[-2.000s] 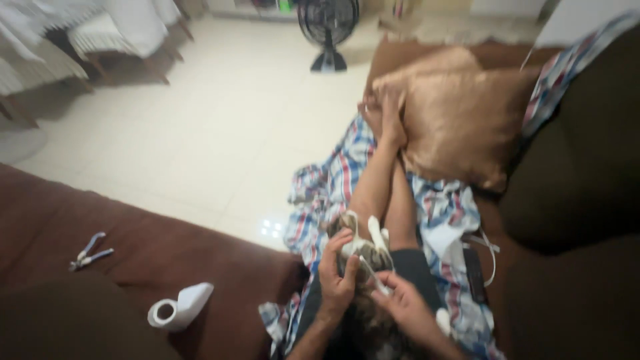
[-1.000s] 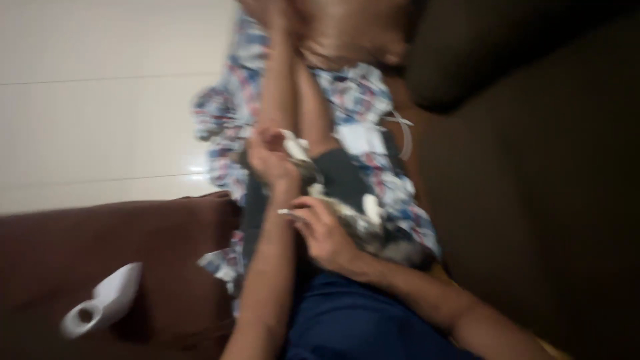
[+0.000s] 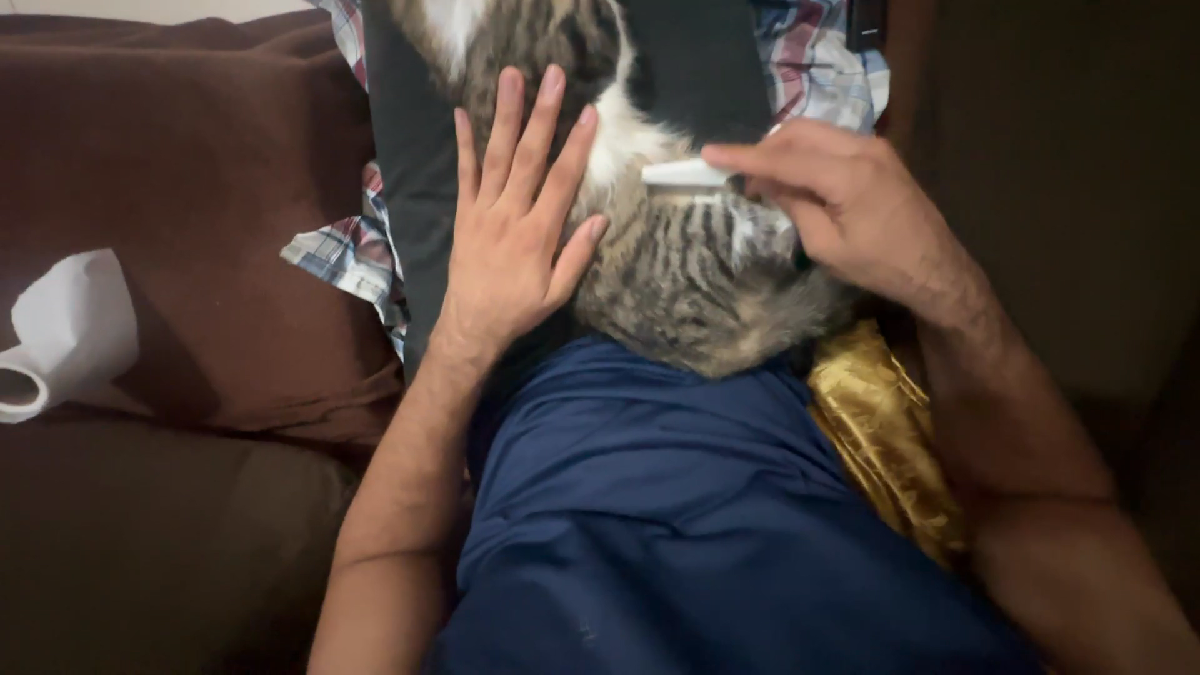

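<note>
A tabby cat with white patches point(image 3: 694, 291) lies across my lap, its head out of view at the top. My left hand point(image 3: 516, 216) rests flat on the cat's side with the fingers spread. In my right hand point(image 3: 825, 187) is a white comb point(image 3: 684, 173), pinched between thumb and fingers, its toothed edge against the striped fur of the hindquarters. The fingers hide one end of the comb.
On the brown sofa cover point(image 3: 234, 169) at the left lies a white paper roll point(image 3: 75, 319) with a loose end. Plaid cloth point(image 3: 347, 253) shows beside my legs. A gold cushion point(image 3: 872, 422) is by my right side, and a dark device point(image 3: 864, 23) lies at the top right.
The view has tilted down and come closer to my lap. My left hand now lies flat on the cat, and the comb in my right hand is now on its hindquarters.
</note>
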